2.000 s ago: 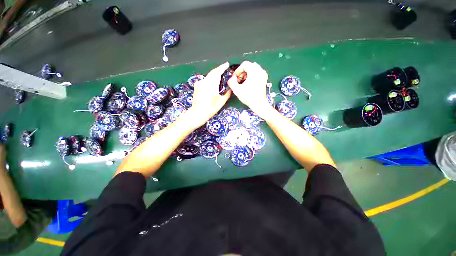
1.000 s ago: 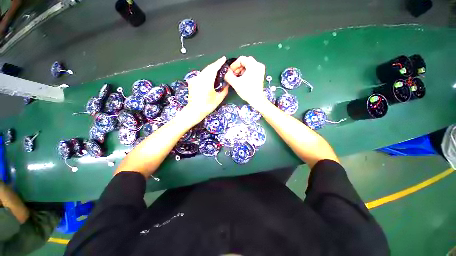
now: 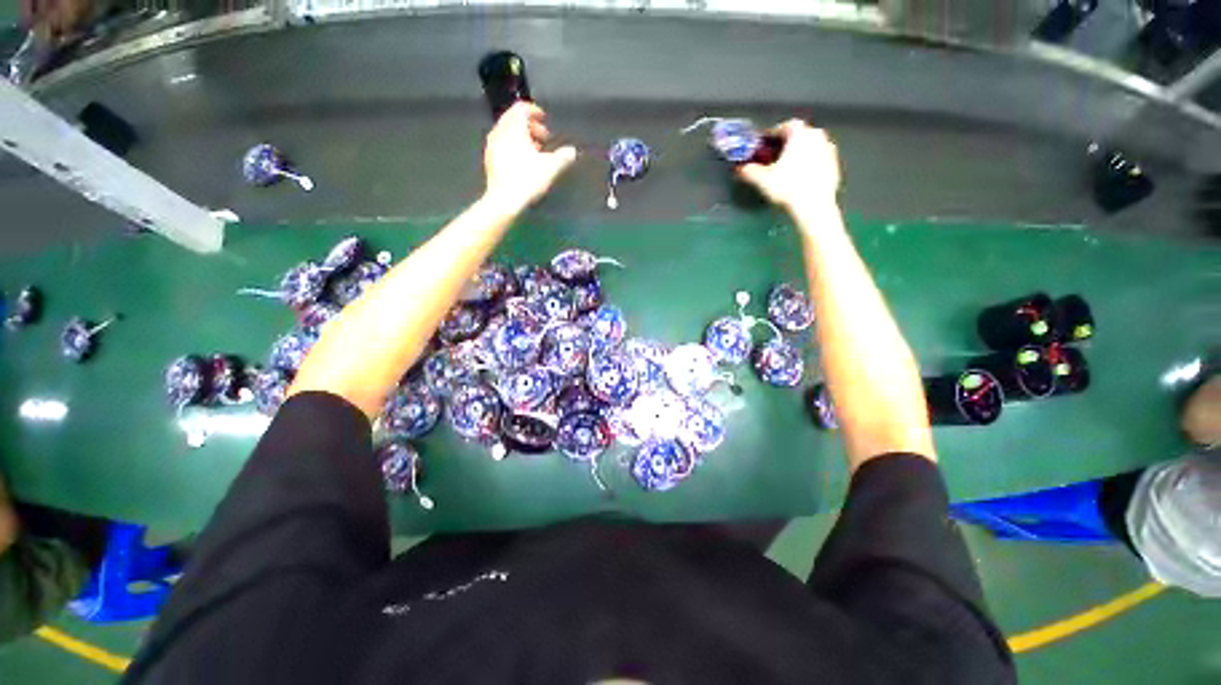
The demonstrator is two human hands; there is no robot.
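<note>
My left hand (image 3: 525,161) is over the conveyor belt and grips the near end of a black housing (image 3: 504,83). My right hand (image 3: 794,163) is over the belt to the right and holds a round board unit (image 3: 735,139) with a blue-white face and a pale lead wire pointing left. Another round unit (image 3: 628,159) lies on the belt between my hands, its wire towards me. A heap of round units (image 3: 524,387) lies on the green bench below my hands.
Several black housings (image 3: 967,398) lie at the bench's right. The conveyor belt (image 3: 402,121) carries another disc (image 3: 264,165) and a housing (image 3: 1122,181). A metal rail (image 3: 107,167) crosses at left. Blue stools (image 3: 127,573) stand below the bench. Parts of other people show at both edges.
My hands have parted from over the heap and moved forward to the belt. The left hand now grips a housing; the right hand holds a disc out over the belt. The view has shifted.
</note>
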